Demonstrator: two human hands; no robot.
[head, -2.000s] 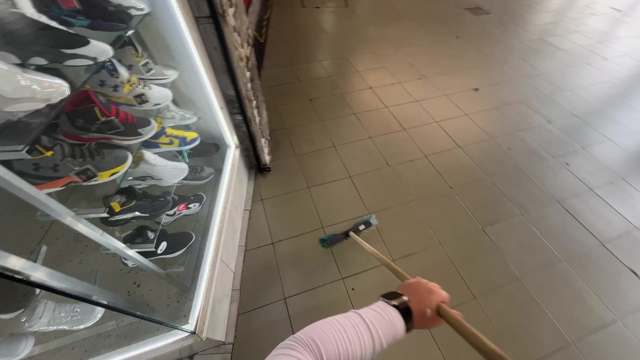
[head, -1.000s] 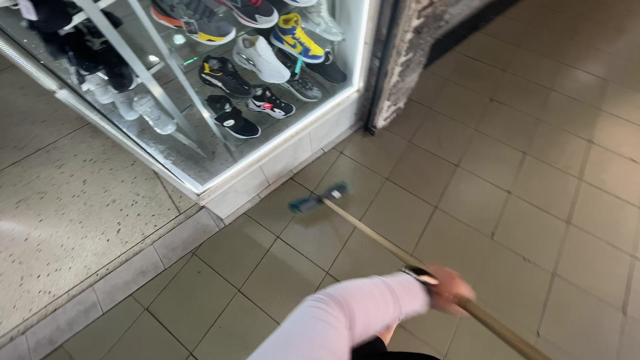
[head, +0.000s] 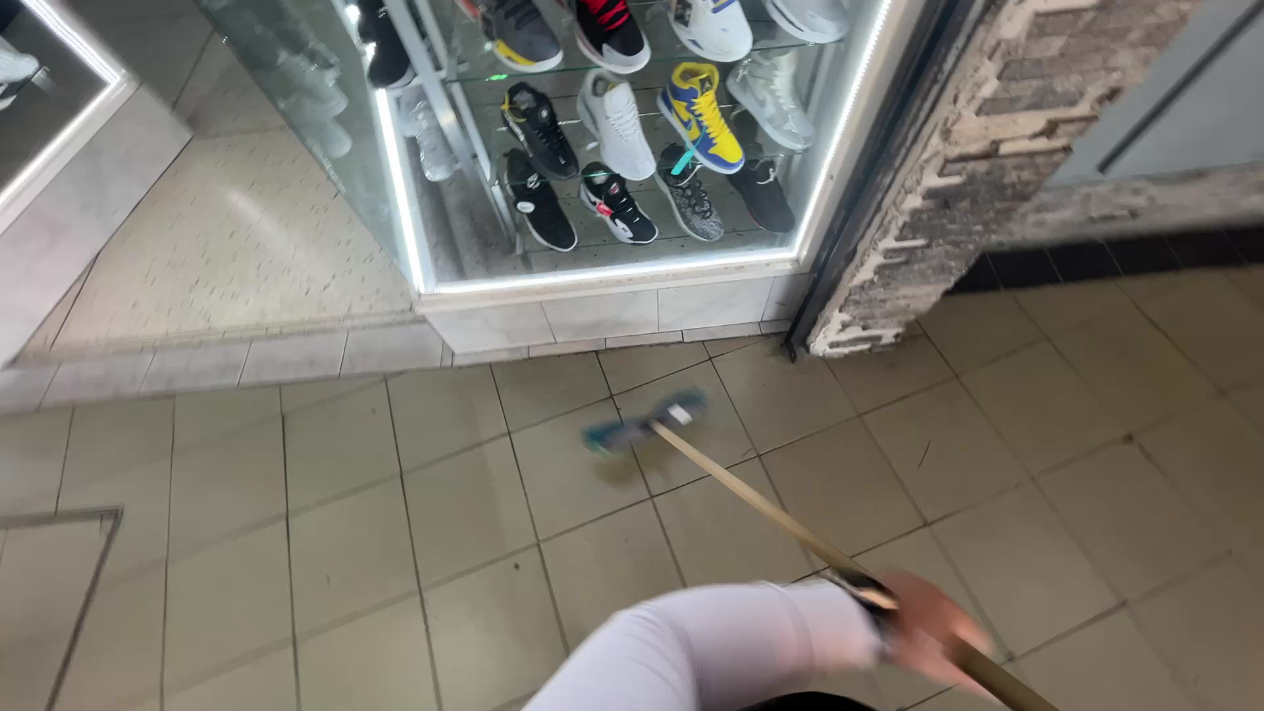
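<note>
My left hand [head: 928, 627], blurred, is closed around the wooden handle [head: 755, 499] of a push broom at the lower right. A dark watch is on that wrist, below a pale sleeve. The handle slants up and left to the blue-green broom head [head: 647, 420], which is also blurred and has a small white patch. The head is over the floor tiles, a short way out from the base of a lit glass display case. My right hand is not in view.
Athletic shoes stand on glass shelves in the display case [head: 612, 276]. Right of it are a dark metal post [head: 859, 188] and a rough stone-clad pillar [head: 987, 138]. A low tiled sill [head: 296, 360] edges the shop entrance at left. Gridded floor tiles [head: 474, 583] spread below.
The view has swung left and down, bringing the shop entrance and the case's base into sight. My left hand keeps hold of the broom handle, and the broom head is nearer the case's base than two seconds ago.
</note>
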